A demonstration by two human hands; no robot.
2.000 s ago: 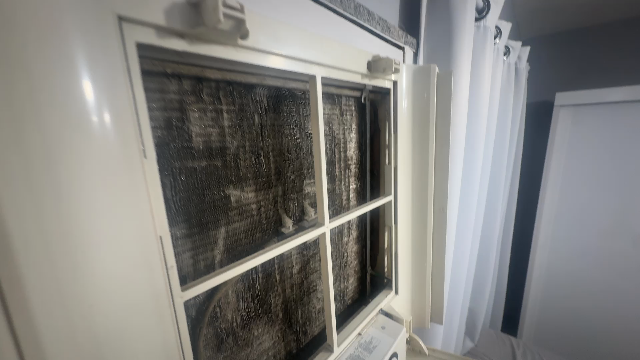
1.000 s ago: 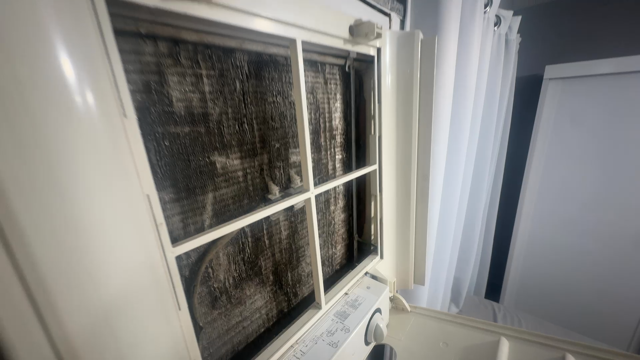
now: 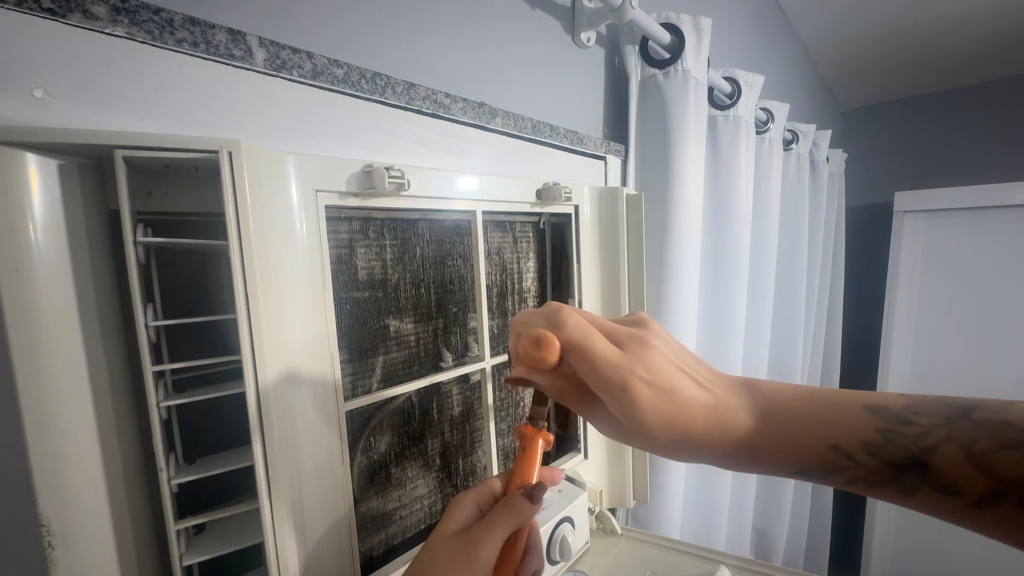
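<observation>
My left hand [image 3: 488, 520] grips an orange handle of a hand tool [image 3: 524, 468], which looks like pliers, low in front of the air conditioner's front grid. Above it, my right hand [image 3: 608, 364] is closed around a rounded orange end, seen end-on; whether it belongs to the same tool cannot be told. Dark metal shows between the two hands, and the tool's working tip is hidden. Behind the hands lies the cream plastic frame [image 3: 480, 288] of a window air conditioner, its dirty dark coil fins [image 3: 408, 304] showing through the openings.
Louvred vanes [image 3: 200, 392] stand at the unit's left. A control panel with a knob [image 3: 562, 542] sits below the grid, above a cream plastic panel [image 3: 656, 552]. Two clips [image 3: 386, 178] project from the top frame. A white curtain [image 3: 736, 320] hangs at right, beside a white door or cabinet [image 3: 952, 360].
Both hands have come into view with the orange-handled tool; neither earlier frame shows them. The view has shifted to take in the louvres and curtain rod.
</observation>
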